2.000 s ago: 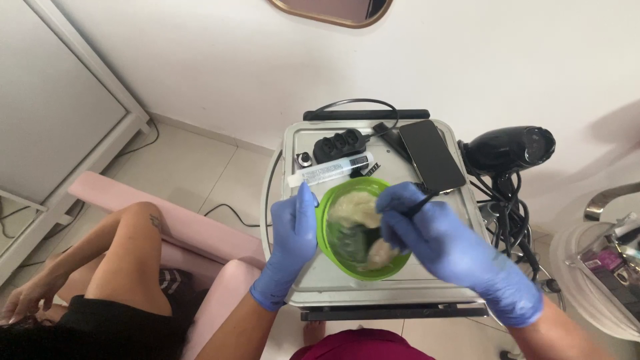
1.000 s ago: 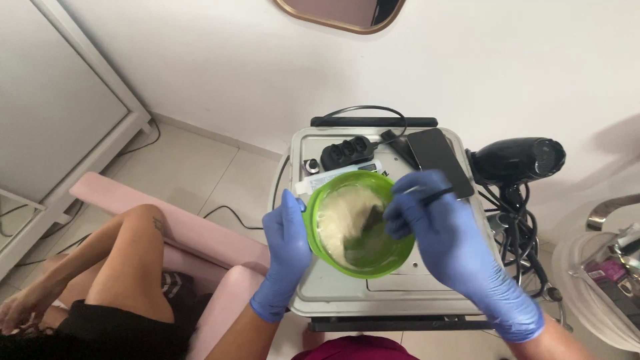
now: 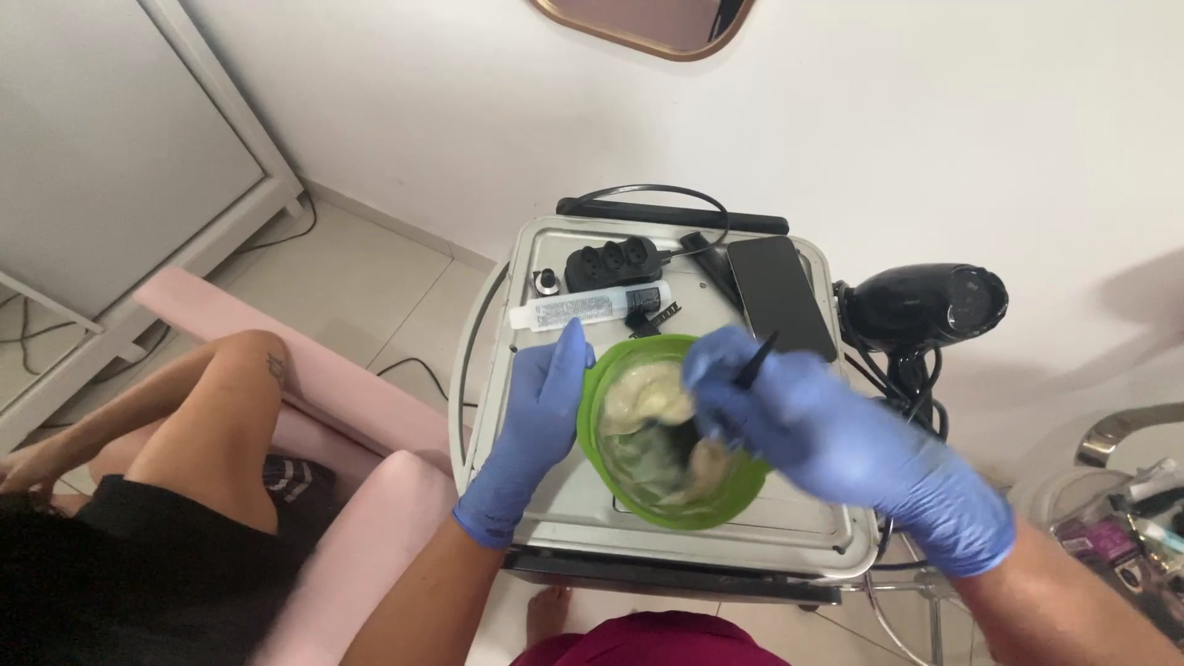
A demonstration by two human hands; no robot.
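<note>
My left hand [image 3: 546, 402], in a blue glove, grips the left rim of a green plastic bowl [image 3: 592, 435] above the trolley top. Inside the bowl is a pale cream mixture [image 3: 647, 393]. My right hand [image 3: 786, 412], also gloved and somewhat blurred, holds a black-handled tool [image 3: 757, 359] whose dark lower end is in the mixture; its exact shape cannot be made out. Just behind the bowl lie a white tube [image 3: 587, 308] with a dark cap and a small black clip-like piece [image 3: 655, 319].
The grey trolley top [image 3: 805, 536] also carries a black power strip [image 3: 615, 264] and a smartphone [image 3: 782, 291]. A black hair dryer [image 3: 916, 301] hangs at its right side, with cables. On the left a person [image 3: 203, 416] sits on a pink seat [image 3: 398, 518]. A clear container [image 3: 1054, 499] stands far right.
My right hand and the tool have shifted about within the bowl, moving the mixture. The bowl has moved slightly, and more of the tube behind it shows than one second ago. My left hand keeps its grip.
</note>
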